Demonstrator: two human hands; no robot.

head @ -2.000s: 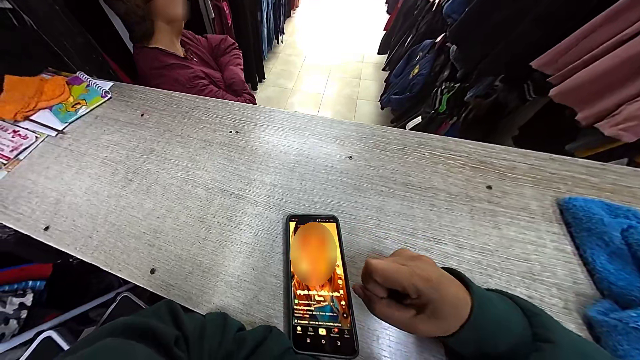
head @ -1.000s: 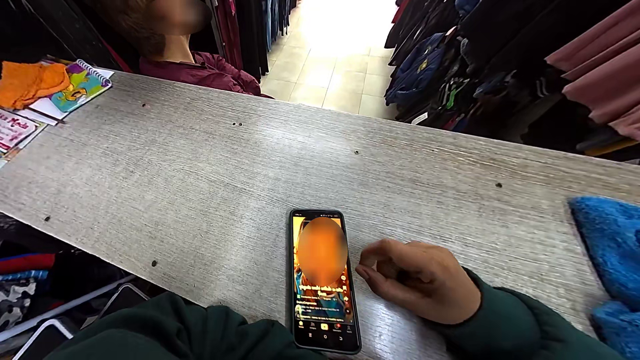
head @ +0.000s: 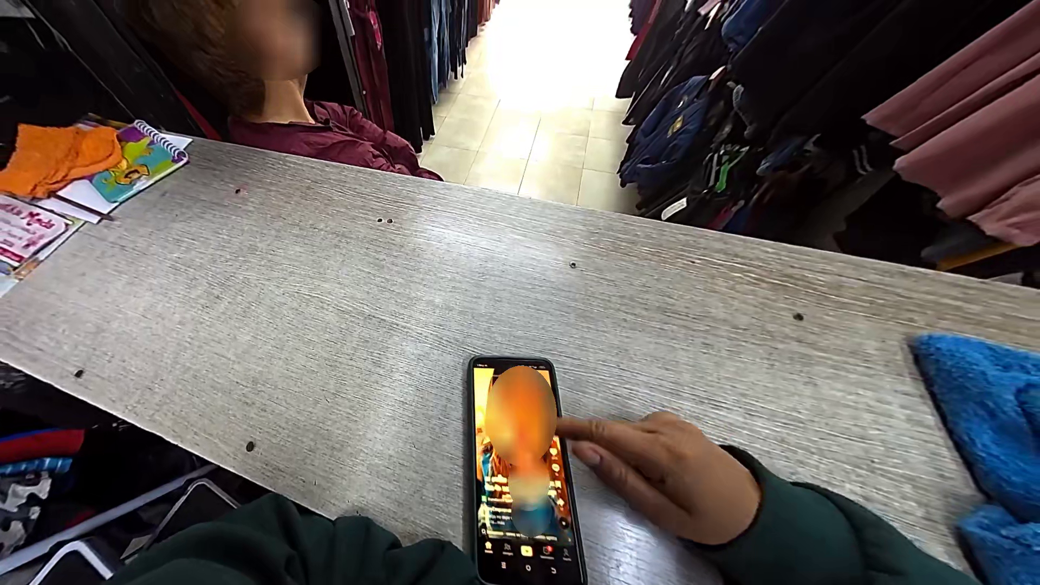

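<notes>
A smartphone in a dark case (head: pixel 526 471) lies face up on the grey wood-grain counter (head: pixel 341 325), its screen lit with a bright orange picture. Just right of it is my right hand (head: pixel 666 471), holding nothing, with the index finger stretched out to the phone's right edge and the thumb below it. Whether the fingertip touches the phone cannot be told. Of my left arm only the dark green sleeve (head: pixel 325 544) shows, resting along the counter's near edge left of the phone; the left hand itself is not visible.
Blue fluffy fabric (head: pixel 987 414) lies at the counter's right end. On the far left are an orange cloth (head: pixel 57 158), a spiral notebook (head: pixel 142 166) and a printed card (head: pixel 28 231). Beyond the counter sits a person in a maroon jacket (head: pixel 325 142), beside a tiled aisle (head: pixel 536 142) between hanging clothes.
My right hand's fingers were curled and now the index finger is extended toward the phone. The person beyond the counter has shifted posture; their folded arm, seen earlier, is now mostly hidden.
</notes>
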